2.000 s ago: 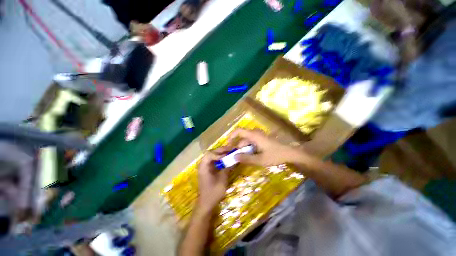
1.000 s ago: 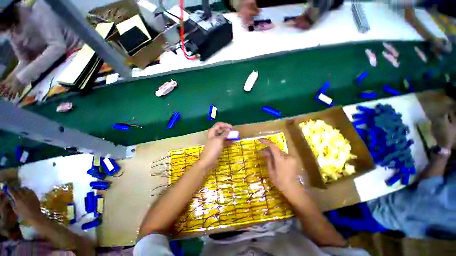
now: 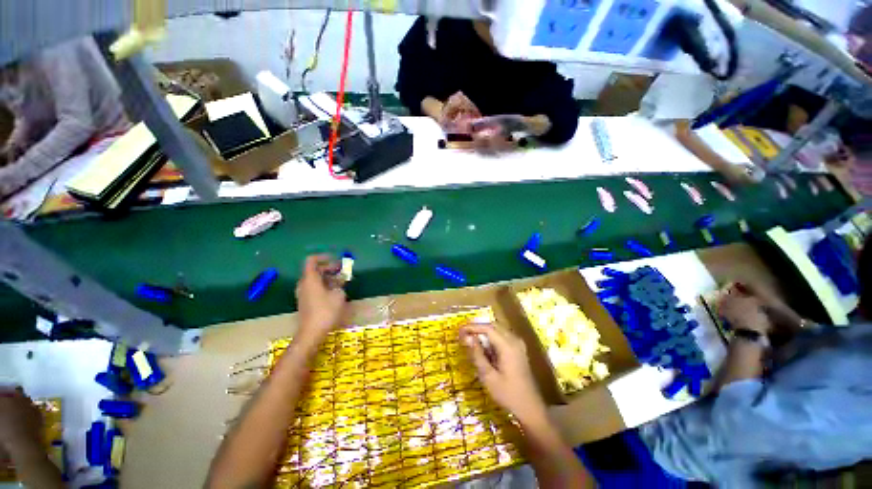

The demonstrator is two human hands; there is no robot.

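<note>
My left hand (image 3: 320, 296) reaches over the near edge of the green belt. Its fingertips are beside or touching a blue cell with a pale patch (image 3: 346, 267); a grip cannot be made out. My right hand (image 3: 499, 361) is over the upper right part of the amber panel (image 3: 382, 382), fingers curled, with a small pale spot at the fingertips that is too small to name. The panel has dark red-black grid lines, and thin lead wires (image 3: 250, 368) stick out at its left edge. A brown box of cream pads (image 3: 564, 339) stands right of the panel.
Blue cells (image 3: 404, 253) and pink-wrapped parts (image 3: 258, 223) lie spaced along the belt (image 3: 316, 229). A blue heap of cells (image 3: 655, 325) lies on a white sheet at right, beside a person's arm (image 3: 746, 353). More cells (image 3: 117, 408) lie at left, near a metal post (image 3: 96, 287).
The view has tilted up. My left hand has moved forward to the belt, and the cell it held is no longer seen in it. My right hand's fingers are curled closer together.
</note>
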